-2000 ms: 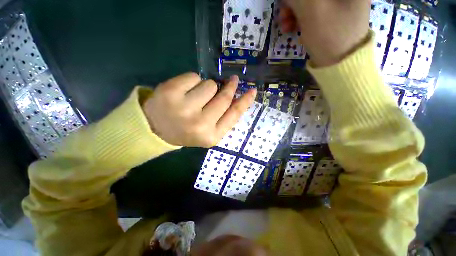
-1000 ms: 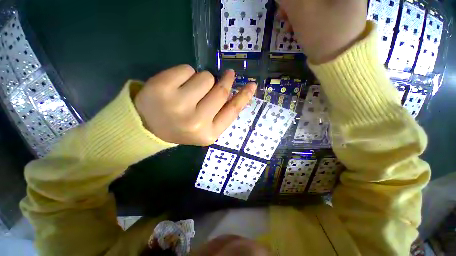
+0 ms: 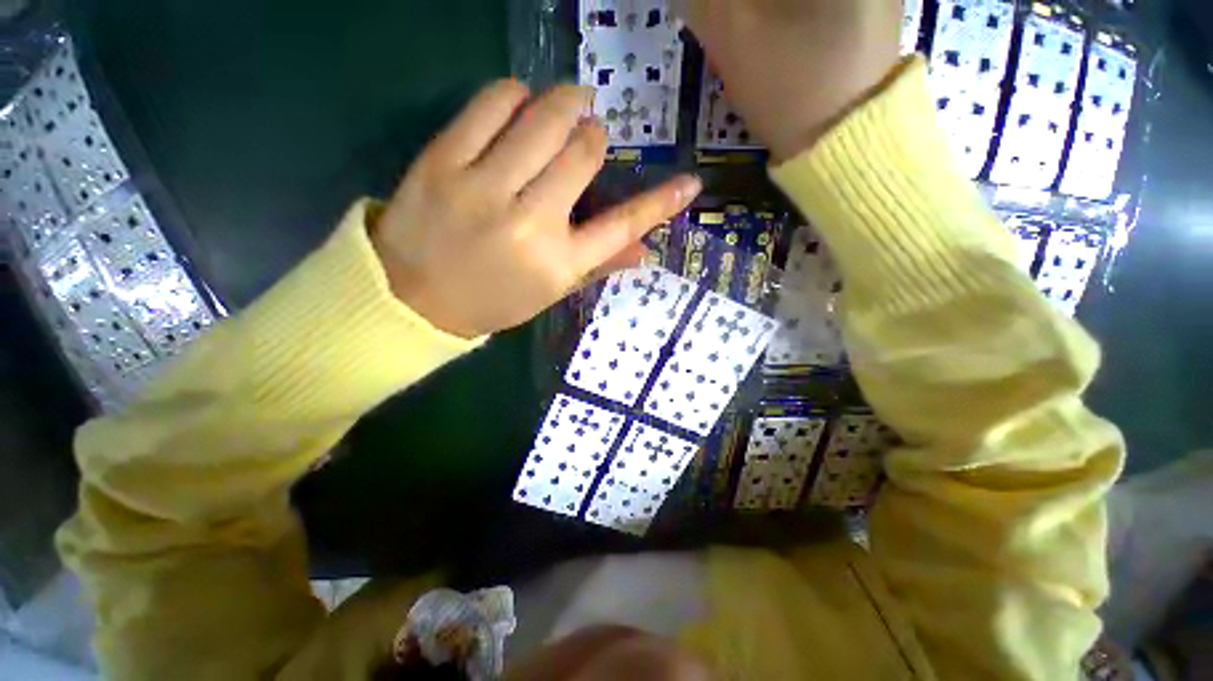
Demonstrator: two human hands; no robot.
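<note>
A clear tray (image 3: 1120,220) holds blue circuit boards in pockets. Several boards are covered by white dotted adhesive pads (image 3: 631,80); a bare blue board (image 3: 734,246) shows near the middle. A sticker sheet (image 3: 639,399) with white pads lies tilted over the tray's lower left. My left hand (image 3: 506,213) is over the tray's left edge, index finger stretched out above the sheet's top, other fingers curled near a covered board; nothing is seen in it. My right hand (image 3: 798,60) is over the top row, cut off by the upper edge; its fingertips are hidden.
Another sticker sheet (image 3: 107,253) on shiny clear film lies at the far left of the dark green bench top (image 3: 319,107). Something whitish and crumpled (image 3: 459,628) shows at the bottom, by the yellow sweater.
My left hand has moved up, its curled fingers now by the covered board at the top left. My right hand has shifted left. The tray appears slightly further left in view.
</note>
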